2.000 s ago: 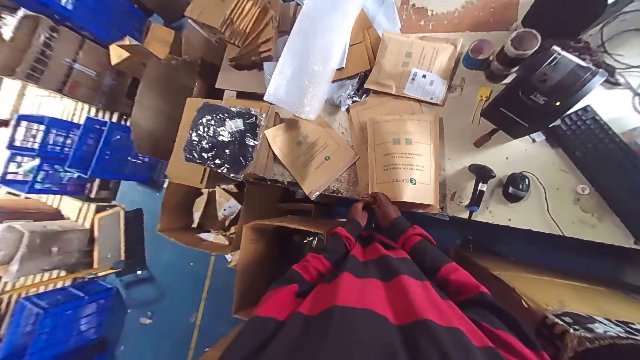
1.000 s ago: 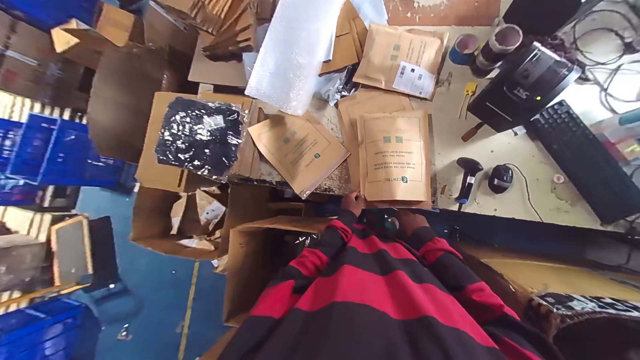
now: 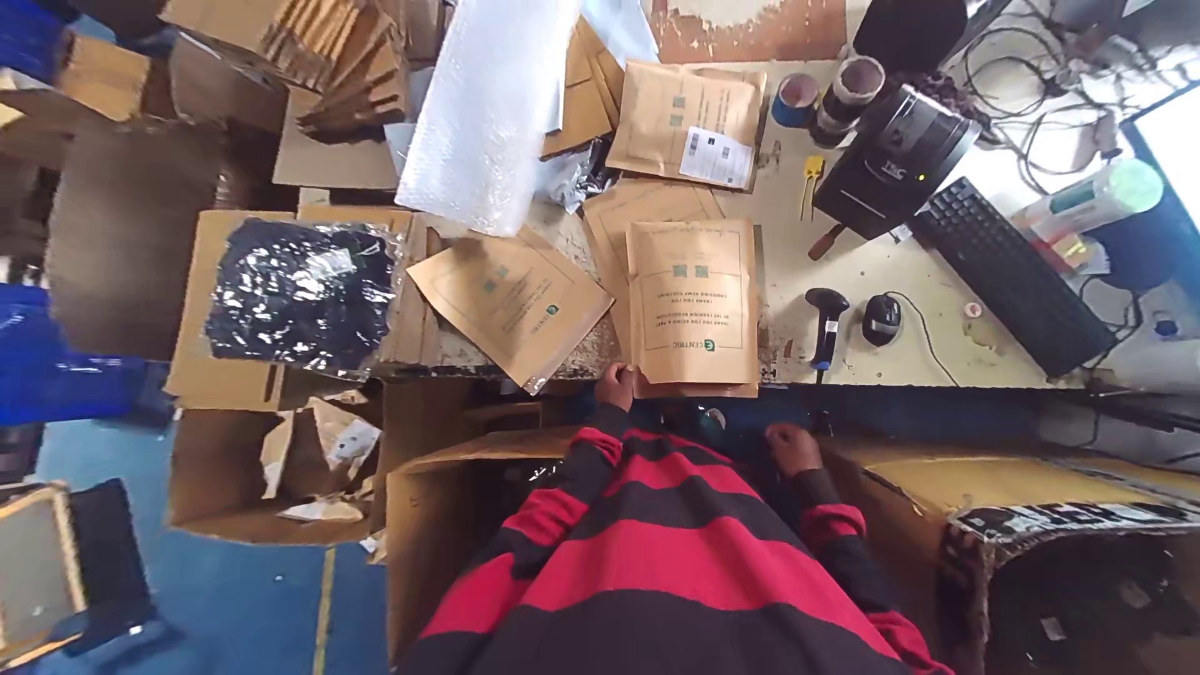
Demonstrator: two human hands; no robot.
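My left hand (image 3: 615,385) is at the table's front edge, by the lower left corner of a stack of brown paper mailers (image 3: 692,300); whether its fingers grip the corner cannot be told. My right hand (image 3: 793,449) hangs below the table edge, apart from the mailers, with its fingers curled and nothing visible in it. Left of the stack, another paper mailer (image 3: 514,305) lies slanted. Behind the stack rests a filled mailer (image 3: 687,122) with a white label. A dark item in clear plastic (image 3: 302,292) lies on cardboard at the left.
On the right stand a label printer (image 3: 895,159), a keyboard (image 3: 1012,272), a barcode scanner (image 3: 825,328) and a mouse (image 3: 881,319). Bubble wrap (image 3: 492,112) lies at the back. Open cardboard boxes (image 3: 422,534) stand below the table edge, at my left and right.
My hands were together at the table edge two seconds ago. They have parted: the right hand has moved away to the right and down, while the left remains near the mailer stack.
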